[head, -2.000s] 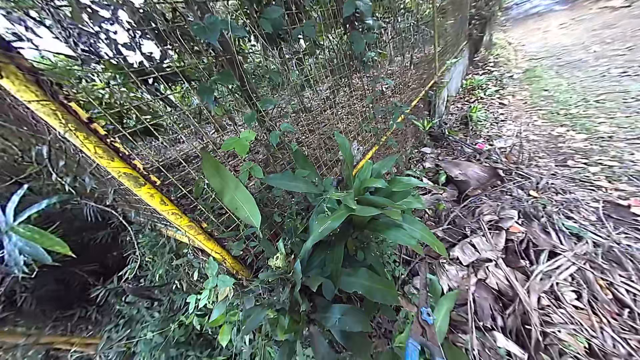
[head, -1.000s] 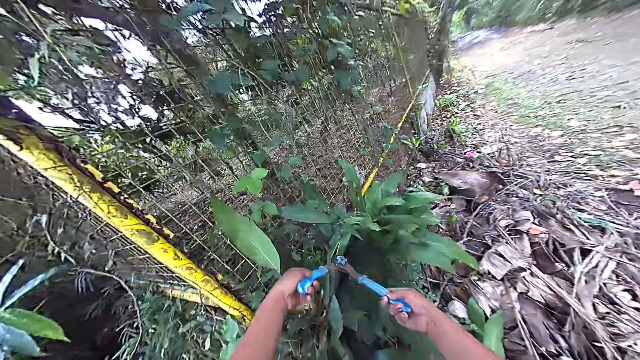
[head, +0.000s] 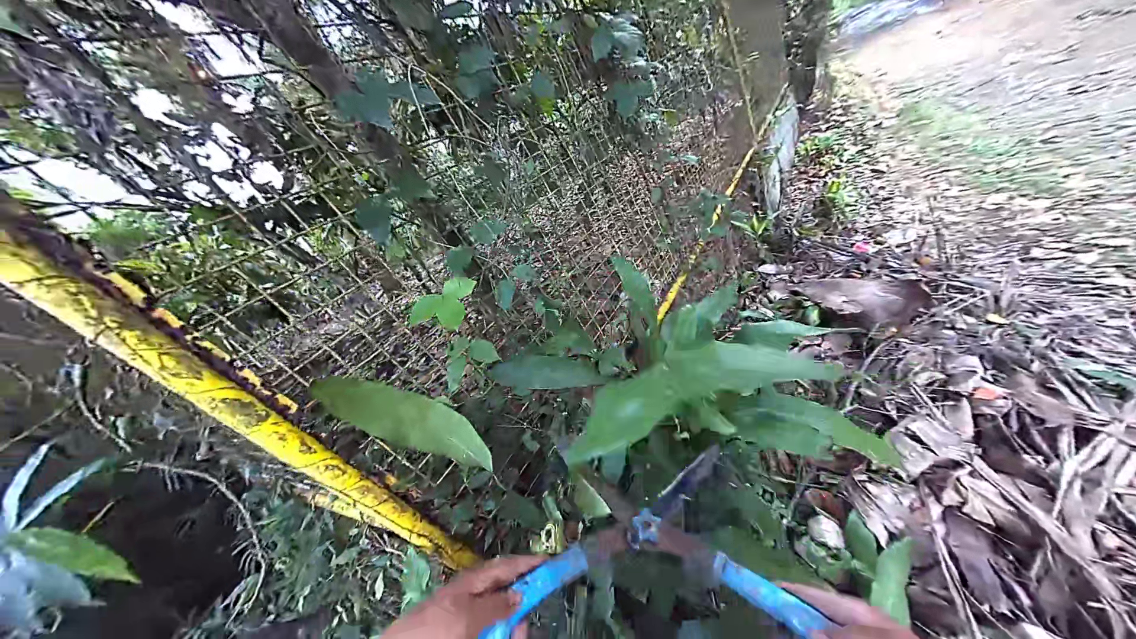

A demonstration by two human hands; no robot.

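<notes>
Hedge shears (head: 646, 529) with blue handles and rusty, dark blades are at the lower middle, blades spread and pointing away from me. My left hand (head: 470, 603) grips the left handle. Around the right handle is my right hand (head: 843, 612), partly cut off by the bottom edge. Just beyond the blades grows a broad-leaved green plant (head: 701, 382), some of its leaves over or beside them. Whether a blade touches a stem cannot be told.
A rusty yellow metal pipe (head: 266, 426) slants across the left, with wire mesh fence (head: 568, 222) behind it. Dry leaf litter (head: 994, 461) covers the ground at right, beside a path (head: 1047, 89). Vines hang on the mesh. A spiky plant (head: 44, 541) stands at lower left.
Two seconds ago no hands showed; one second ago both held the shears at the plant. Now the hands are lower in view and the shears' blades are spread.
</notes>
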